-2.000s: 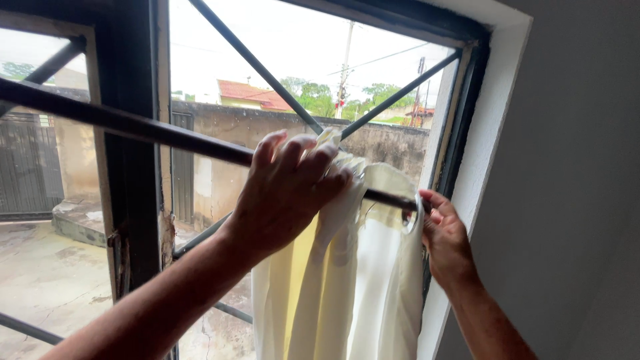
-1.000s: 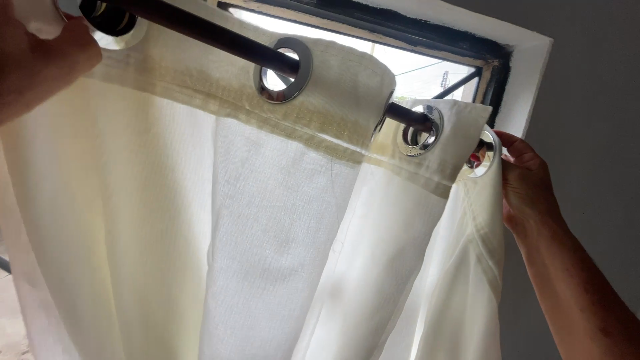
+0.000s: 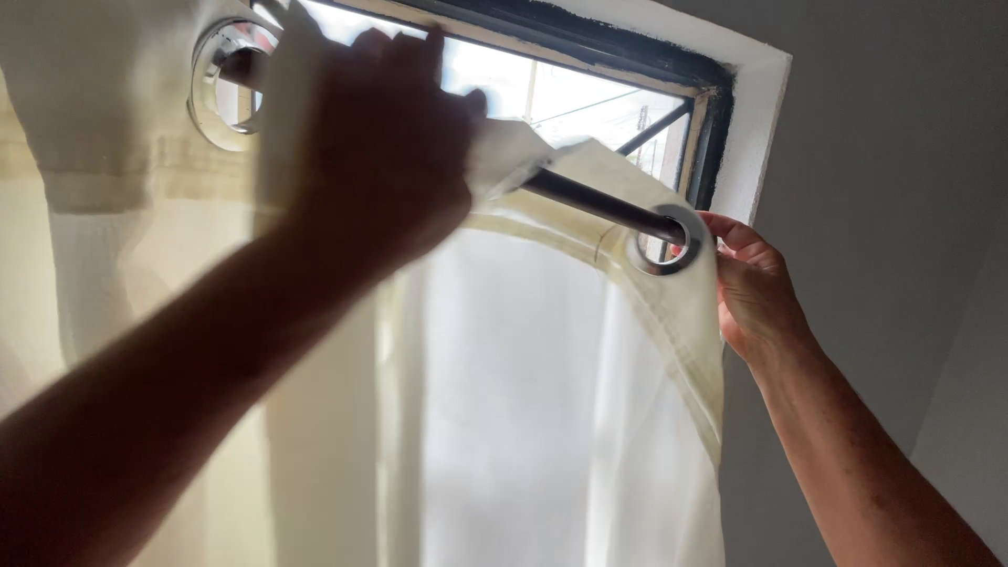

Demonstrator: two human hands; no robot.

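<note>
A pale cream eyelet curtain (image 3: pixel 504 378) hangs from a dark curtain rod (image 3: pixel 594 201), which passes through its metal rings. One silver eyelet (image 3: pixel 206 87) shows at the upper left, another (image 3: pixel 669 264) near the rod's right end. My left hand (image 3: pixel 386 142), dark and blurred, is at the curtain's top edge over the rod; its grip on the cloth cannot be made out. Behind the last eyelet, my right hand (image 3: pixel 756 276) holds the rod's end, its fingertips partly hidden by the curtain edge.
Behind the curtain is a dark metal window frame (image 3: pixel 717 134) with a diagonal bar (image 3: pixel 654 130). A white window reveal (image 3: pixel 768 118) borders it, and a grey wall (image 3: pixel 874 197) stands at the right.
The curtain was bunched near the rod's right end two seconds ago and is now spread along it. Since one second ago my left hand has moved right from the far left. My right hand stays at the rod's end.
</note>
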